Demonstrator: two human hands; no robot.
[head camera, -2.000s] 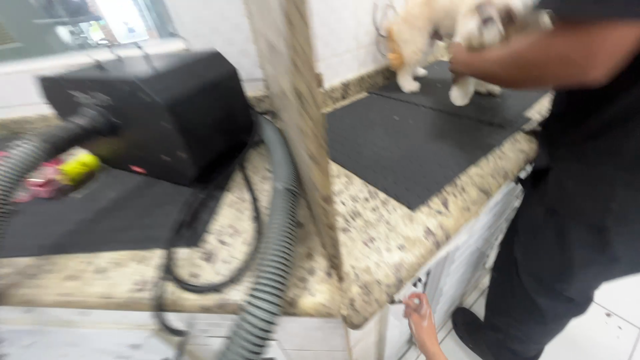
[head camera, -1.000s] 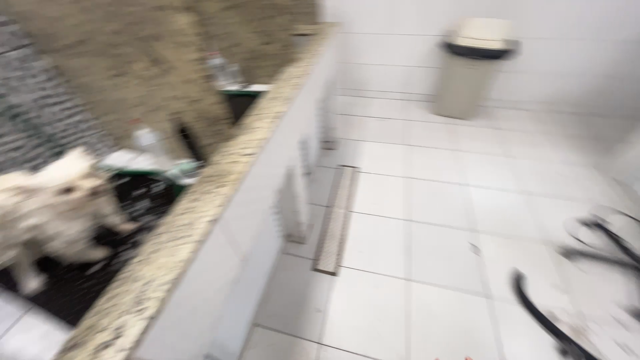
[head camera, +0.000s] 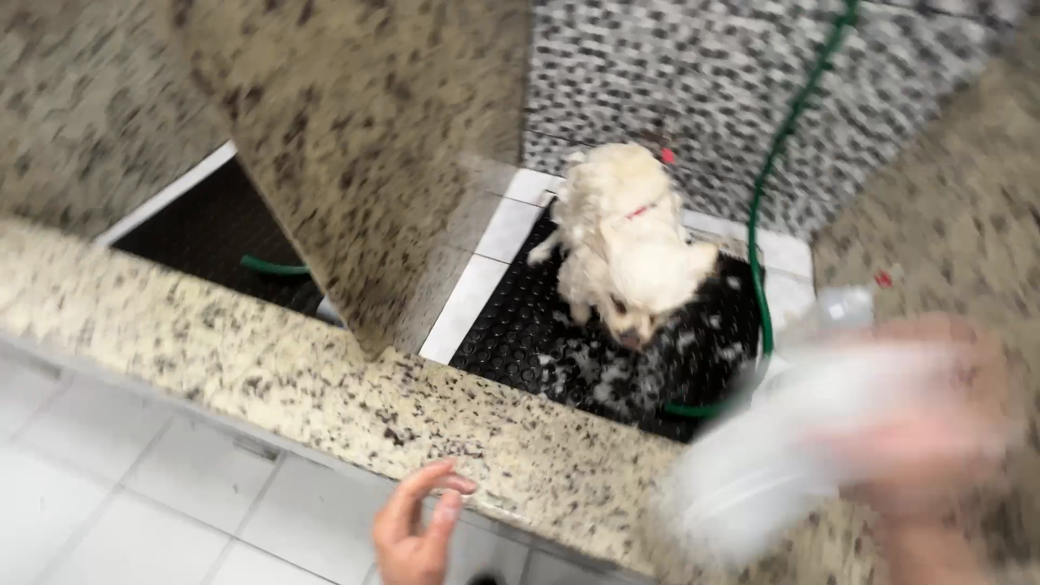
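Observation:
A wet, cream-coated small dog with a red collar stands on a black rubber mat inside a washing bay, its head lowered toward white suds on the mat. My left hand is at the bottom centre, fingers curled and apart with nothing in them, near the outer edge of the granite ledge. At the lower right, my right hand is blurred by motion and gripped around a whitish translucent bottle. A green hose hangs down the back wall onto the mat, beside the dog.
A granite divider separates this bay from a second one at left, where a piece of green hose shows. Mosaic tile covers the back wall. White floor tiles lie in front of the ledge.
The view has swung a lot, from a counter with a dryer, past the floor, to the washing bay. The bottle is now in my right hand; the dog in the bay was at the left edge one second ago.

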